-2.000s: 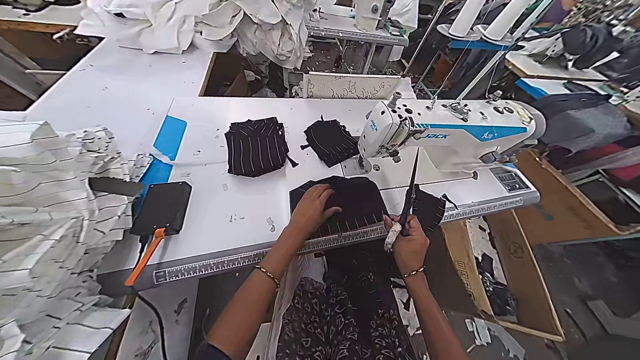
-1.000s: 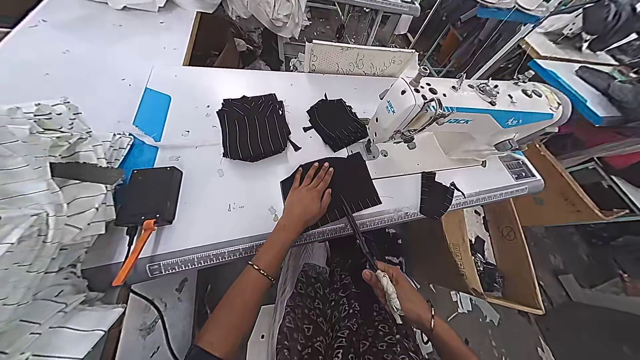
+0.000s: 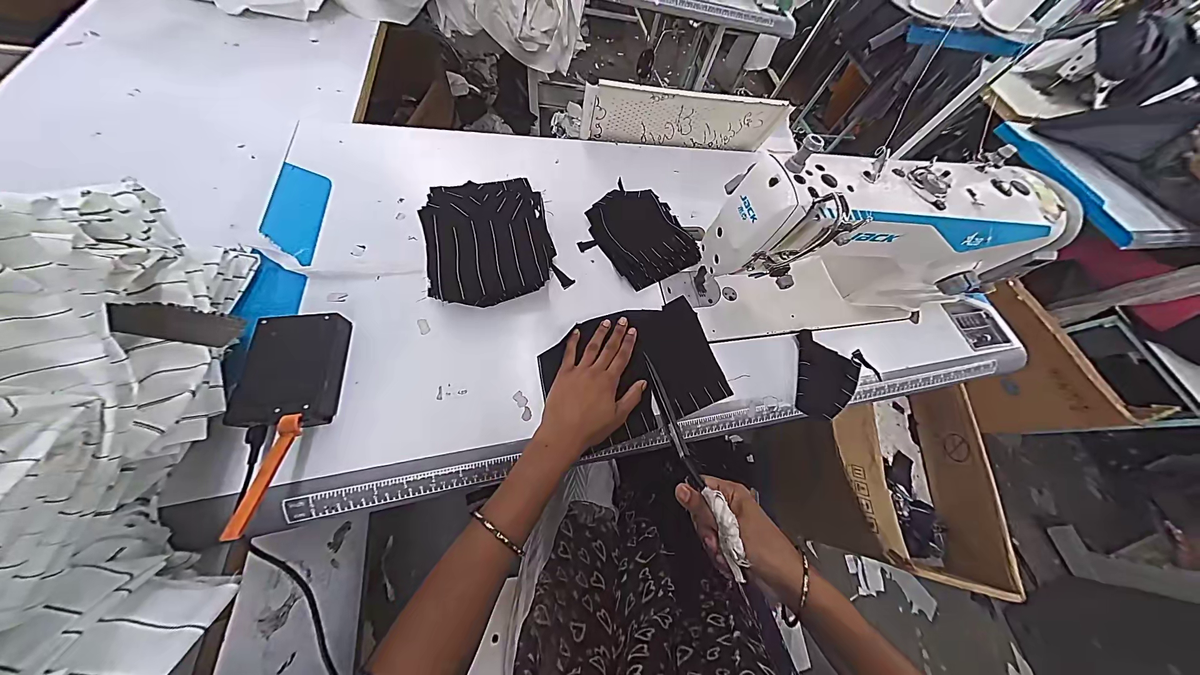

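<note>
My left hand [image 3: 595, 389] lies flat, fingers spread, on a black pinstriped fabric piece [image 3: 689, 352] at the front edge of the sewing table. My right hand [image 3: 741, 530] grips scissors [image 3: 673, 431] whose handle is wrapped in white cloth. The blades reach into the fabric from the front edge, just right of my left hand, and a slit shows there. Behind lie a larger stack of striped black pieces [image 3: 487, 244] and a smaller stack [image 3: 642, 236]. Another small black piece [image 3: 825, 377] hangs over the table edge to the right.
A white Jack sewing machine [image 3: 891, 225] stands at the right of the table. A black box [image 3: 289, 368] with an orange strap [image 3: 264, 478] sits at the left, beside heaped white striped fabric [image 3: 84, 403]. A cardboard box [image 3: 975, 497] with scraps stands below right.
The scissors, upright beside the fabric two seconds ago, now have their blades at the cloth. My left hand remains on the fabric, and a slit now shows in it. The view has shifted.
</note>
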